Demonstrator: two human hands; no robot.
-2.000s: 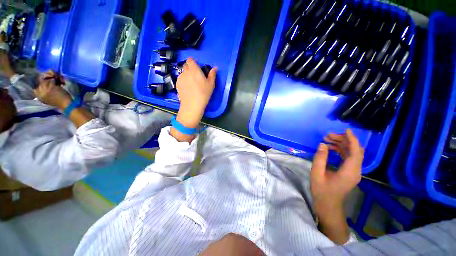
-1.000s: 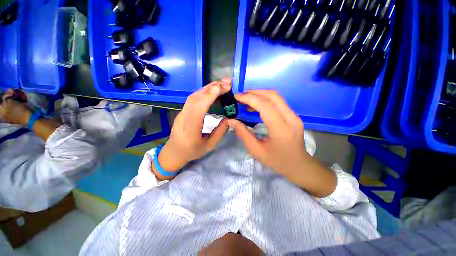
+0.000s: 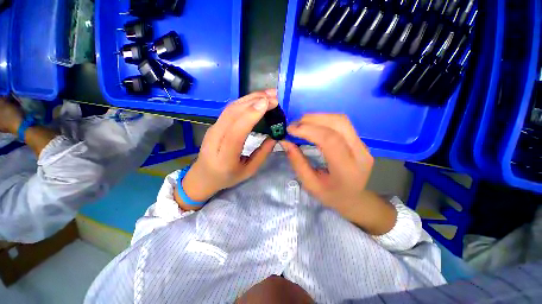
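A small black unit (image 3: 274,120) is held above my lap at the bench edge. A green circuit board (image 3: 277,130) with pale marks shows in its end facing me. My left hand (image 3: 235,142) grips the unit between thumb and fingers. My right hand (image 3: 333,157) is beside it on the right, thumb and fingers apart, fingertips close to the unit's end; whether they touch it is not clear. My right hand is slightly blurred. A blue strap (image 3: 185,191) is on my left wrist.
The left tray (image 3: 208,71) holds loose black units (image 3: 166,45). The right tray (image 3: 356,113) holds slanting rows of black units (image 3: 386,32). Stacked blue trays (image 3: 505,130) stand far right. A clear box (image 3: 83,35) is at upper left. Another person's sleeve (image 3: 71,172) is at left.
My left hand has left the left tray and now holds a unit. My right hand came in beside it, then opened slightly away from the unit over the last second.
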